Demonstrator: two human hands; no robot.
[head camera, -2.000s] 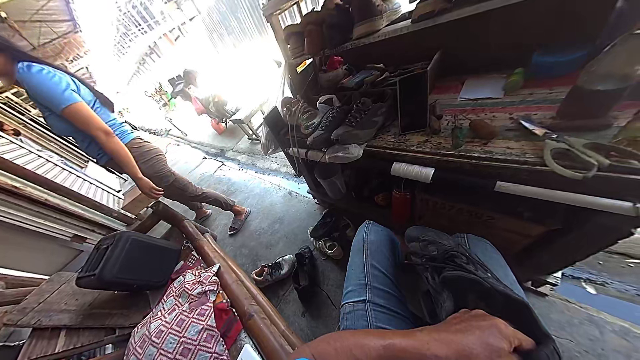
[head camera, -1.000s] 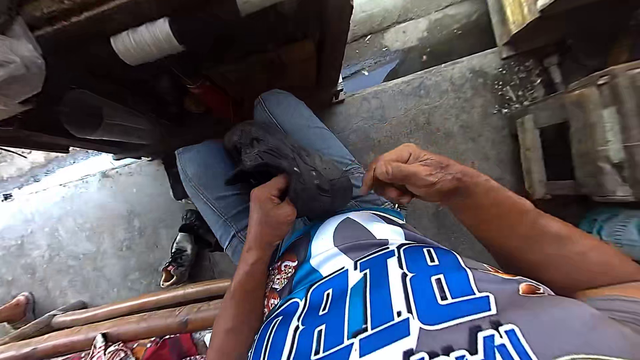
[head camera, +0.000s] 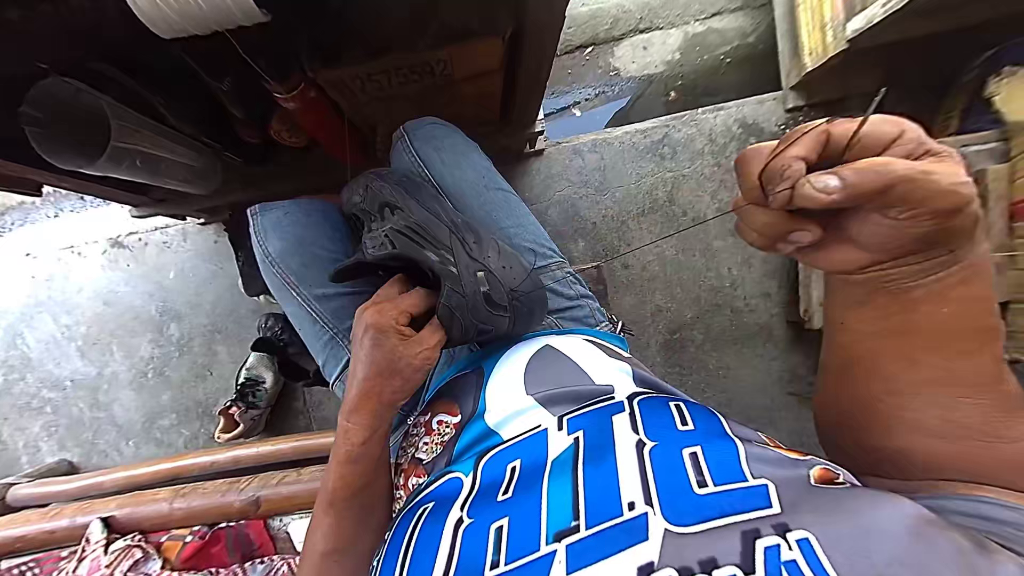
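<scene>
A black sneaker (head camera: 448, 256) lies across my lap on my jeans. My left hand (head camera: 396, 340) grips it at the opening, with some fingers inside the shoe. Up at the right, my right hand (head camera: 860, 192) is closed on a dark thread (head camera: 664, 238) that runs taut to the shoe's near right end. A thin metal needle or hook (head camera: 868, 120) sticks up between the fingers of that hand. The part of the shoe where the thread enters is hard to make out.
A dark wooden stand with a spool of white thread (head camera: 196, 14) and a clear plastic container (head camera: 120, 136) is ahead at left. A grey-and-pink shoe (head camera: 250, 396) sits on the concrete floor. Bamboo poles (head camera: 168, 472) lie at lower left, wooden crates (head camera: 816, 48) at right.
My right hand has moved away from the shoe, up and to the right, and thread now stretches between them. My left hand stays at the shoe. The view swung down after the earliest frame.
</scene>
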